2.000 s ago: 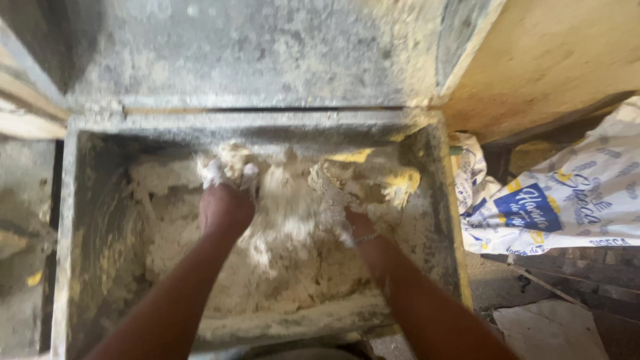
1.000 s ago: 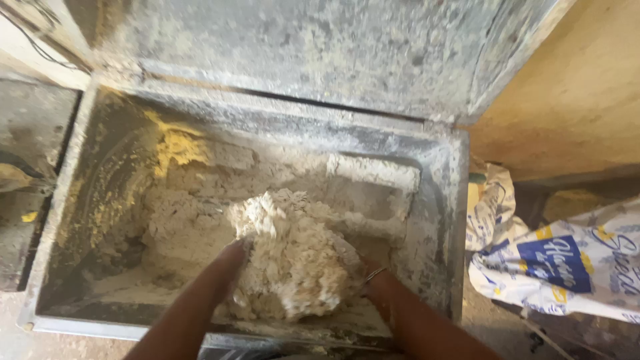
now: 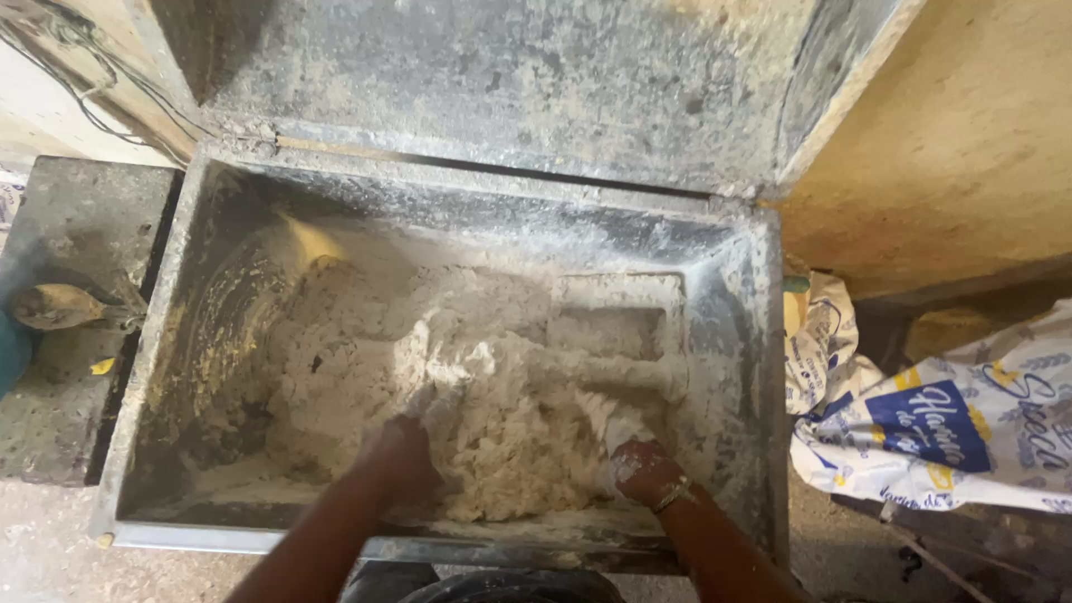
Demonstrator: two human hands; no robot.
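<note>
A shaggy mass of floury dough (image 3: 519, 444) lies in a deep metal trough (image 3: 775, 335). My left hand (image 3: 406, 448), blurred and coated with flour, presses into the dough's left side, its fingers partly buried. At the dough's right edge is my right hand (image 3: 641, 465), white with flour and with a bracelet at the wrist; its fingertips are sunk in flour and dough. Whether either hand grips any dough cannot be made out. Loose pale flour (image 3: 335, 335) spreads behind and left of the dough, with a yellow patch (image 3: 314, 243) near the back left corner.
The trough's hinged metal lid (image 3: 519, 84) stands raised at the back. A rectangular frame-like shape (image 3: 620, 289) lies floured inside, back right. Left of the trough, a scoop-like utensil (image 3: 59, 307) rests on a grey block (image 3: 92, 209). Printed flour sacks (image 3: 871, 469) lie to the right.
A second ago both hands were around a raised clump of dough near the front; now they are spread farther apart and the dough lies flatter. The view has shifted.
</note>
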